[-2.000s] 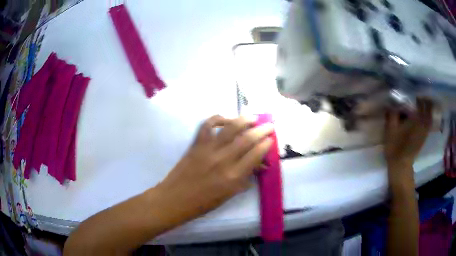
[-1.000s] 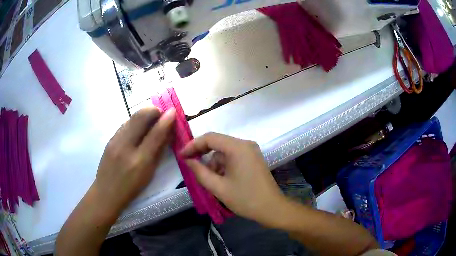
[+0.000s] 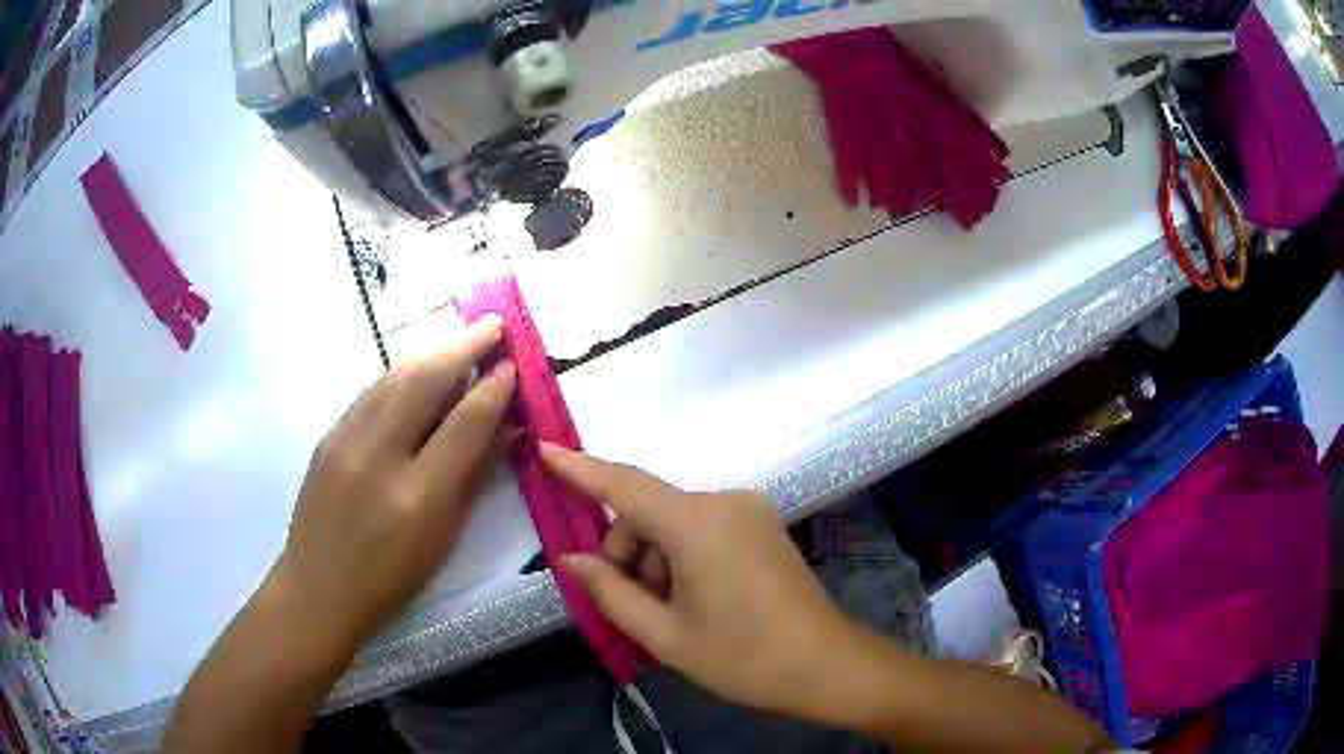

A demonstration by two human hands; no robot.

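A magenta zipper (image 3: pixel 548 405) lies slantwise across the table's front edge, its upper tip near the needle area of the white sewing machine (image 3: pixel 708 52). It may be more than one strip stacked; I cannot tell. My left hand (image 3: pixel 406 457) holds it near the upper end, fingertips on its left side. My right hand (image 3: pixel 700 575) grips its lower half between thumb and finger. The lower end hangs over the edge towards my lap. The presser foot and needle are hard to make out in the glare.
A single zipper (image 3: pixel 140 251) and a zipper pile (image 3: pixel 52 471) lie at the left. More zippers (image 3: pixel 899 125) fan out under the machine arm. Orange-red scissors (image 3: pixel 1201 199) and magenta cloth (image 3: pixel 1275 125) are at the right. A blue basket (image 3: pixel 1054 567) holds magenta cloth.
Since a second ago, the spread strips between my hands have come together into one narrow band. My right hand has moved slightly down. Earlier, my right hand was at the machine head.
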